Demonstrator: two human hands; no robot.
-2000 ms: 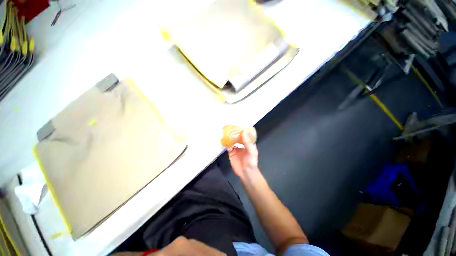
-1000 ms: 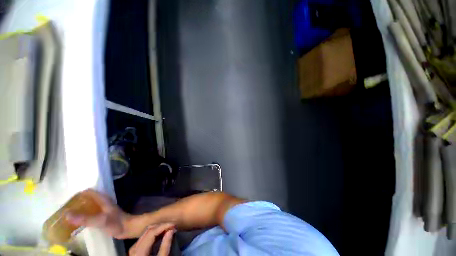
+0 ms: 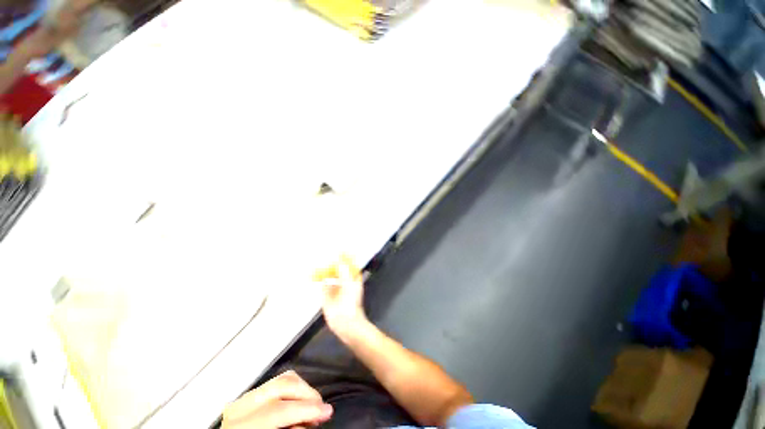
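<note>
A bag panel (image 3: 109, 335) lies at the lower left of the white table, washed out by glare, its yellow left edge and thin dark near edge still showing. My right hand (image 3: 340, 293) is over the table's near edge, right of the panel, with its fingers around the amber glue bottle (image 3: 334, 271), which is faint in the glare. My left hand (image 3: 281, 404) is at the bottom edge, partly cut off, near the panel's near side. Its fingers are close together and its grip is not clear.
The white table (image 3: 436, 109) is overexposed. Yellow-edged pieces (image 3: 348, 15) lie at its far side and a dark stack (image 3: 17, 197) at far left. Right of the table are dark floor, a blue object (image 3: 675, 306), a cardboard box (image 3: 654, 385) and grey piles (image 3: 650, 33).
The view has swung from the floor back to the table. The left-hand panel shows again, paler. The second panel seen earlier cannot be made out. My left hand shows more than two seconds ago.
</note>
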